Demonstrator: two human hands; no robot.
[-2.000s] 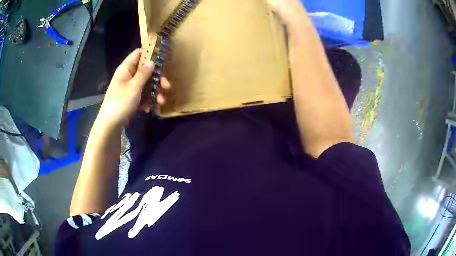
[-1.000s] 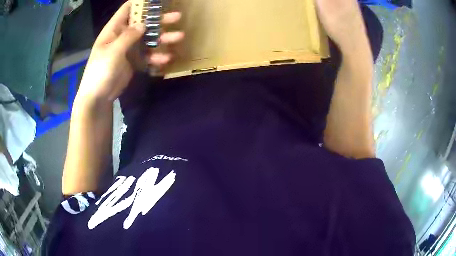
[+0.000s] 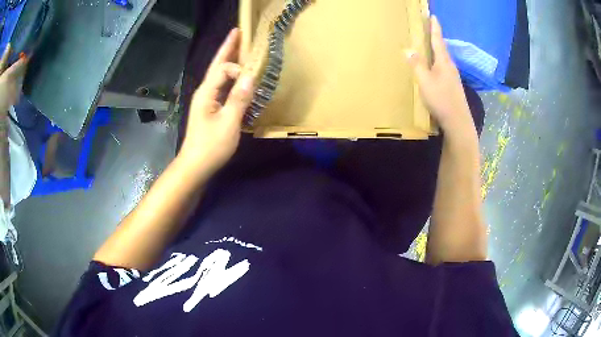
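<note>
A shallow tan cardboard box lies on my lap, its far end cut off by the top edge. A tape strip with a row of dark, silvery components curves along the left side inside it. My left hand is at the box's left wall, thumb by the near end of the strip; whether it pinches strip, wall or both cannot be told. My right hand grips the box's right wall, thumb inside and fingers outside.
A dark green-grey bench stands at the left, with another person's hand at the far left edge. A blue bin with clear plastic is at the upper right. A metal rack stands at the right.
The box now shows lower than a second ago, with more of its inside in view. The strip, held up in my left hand before, now lies along the left wall. The blue bin is back in view.
</note>
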